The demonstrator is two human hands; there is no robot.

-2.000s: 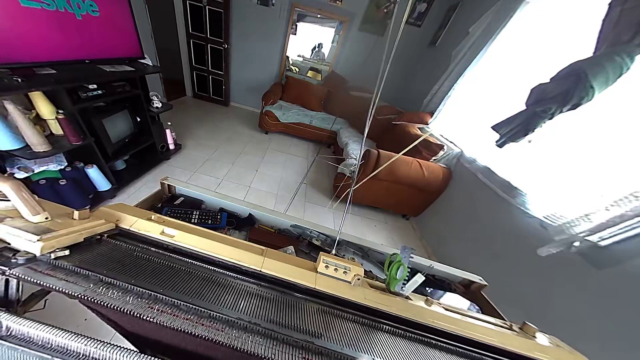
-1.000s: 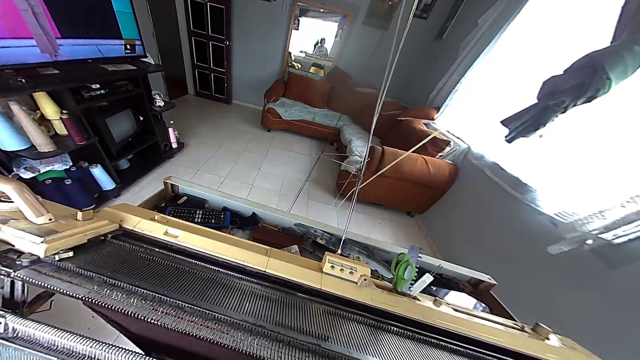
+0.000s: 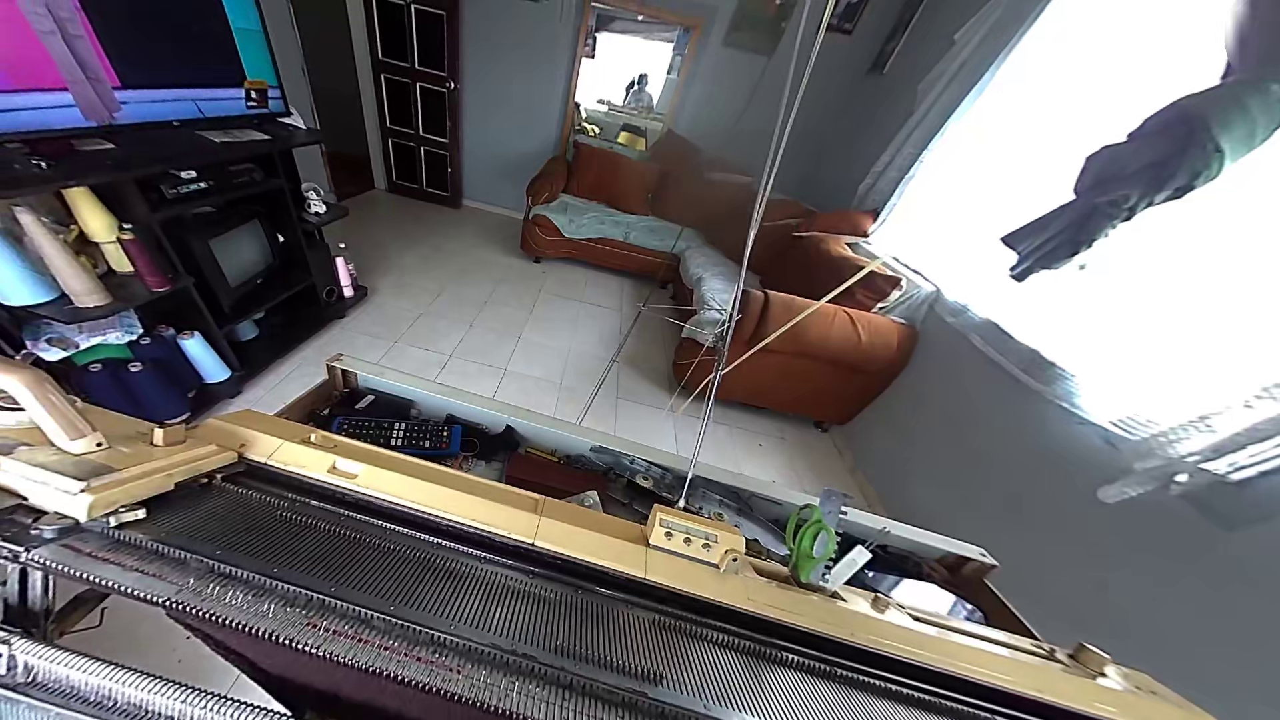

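Neither my left hand nor my right hand is in the view. A knitting machine spans the lower part, its needle bed [image 3: 430, 580] running from left to lower right behind a cream plastic rail [image 3: 590, 535]. Its carriage, with a handle [image 3: 50, 405], stands at the far left end. Dark knitted fabric [image 3: 290, 670] hangs below the needles. A cream row counter [image 3: 695, 537] sits on the rail, and a green plastic wheel [image 3: 811, 543] stands to its right. Thin yarn strands and a metal rod [image 3: 745, 270] rise behind the counter.
Behind the rail, a long wooden tray [image 3: 600, 440] holds a remote control [image 3: 397, 436] and tools. Yarn cones [image 3: 95, 230] fill a black shelf unit [image 3: 260, 180] at left, under a television [image 3: 140, 60]. Orange sofas [image 3: 810, 350] stand farther back. Dark cloth [image 3: 1150, 165] hangs by the window at right.
The television picture has changed from plain magenta with lettering to a scene with a pair of legs. The carriage and row counter stay in place on the machine.
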